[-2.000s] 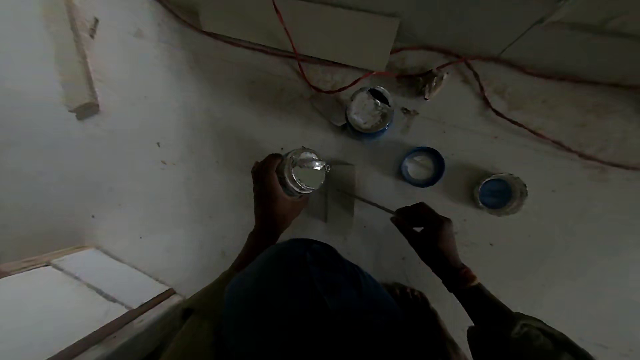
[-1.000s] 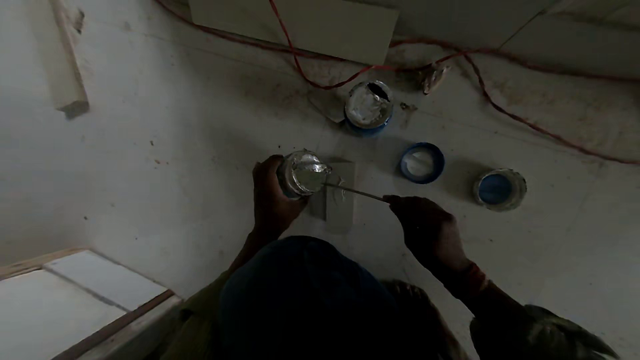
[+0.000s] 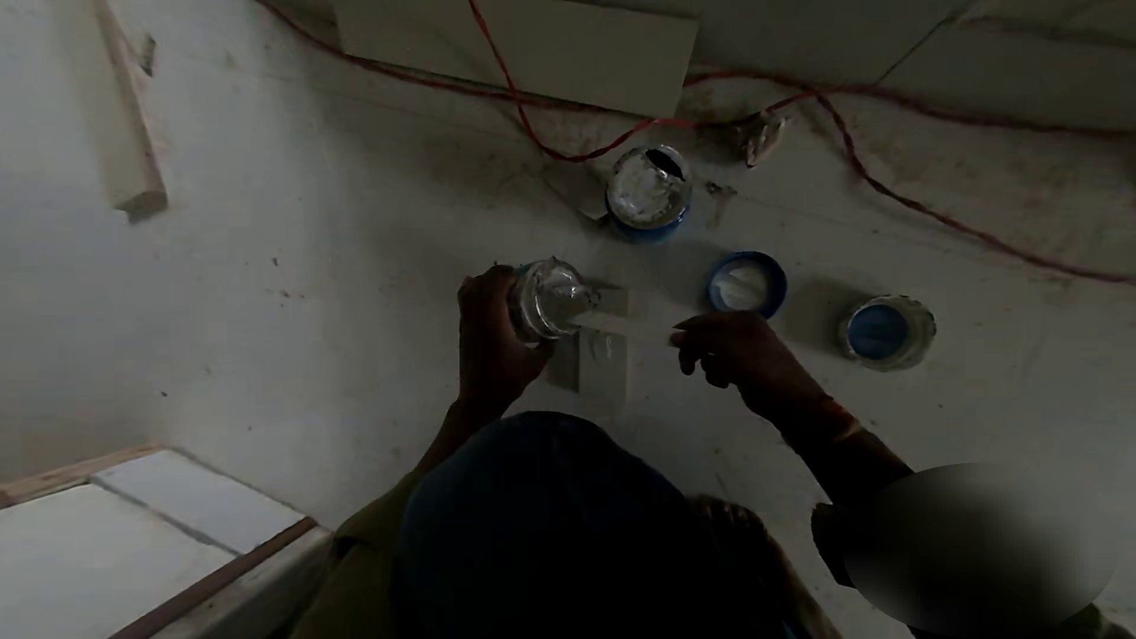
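My left hand (image 3: 493, 330) is wrapped around a metal can (image 3: 552, 300) that tilts over a pale tile-like block (image 3: 603, 359) on the floor. Glossy pale material shows at the can's mouth. My right hand (image 3: 723, 351) pinches a thin flat stick or blade (image 3: 621, 327), whose far end is at the can's rim. Some pale streaks lie on the block under it. Behind my right hand is a blue lid (image 3: 747, 284) with whitish stuff inside. Beyond the hands stands an open can with a blue base (image 3: 649, 191), smeared with pale paste.
A smeared round container with a blue inside (image 3: 886, 333) stands at the right. Red twisted cable (image 3: 923, 209) crosses the floor at the back, beside a flat board (image 3: 524, 53). A pale bar (image 3: 115, 124) lies at the far left, a brown-edged panel (image 3: 169, 532) at the lower left.
The stick in my right hand has turned, so its broad, pale face now shows instead of a thin, dark line. My left hand stays around the can.
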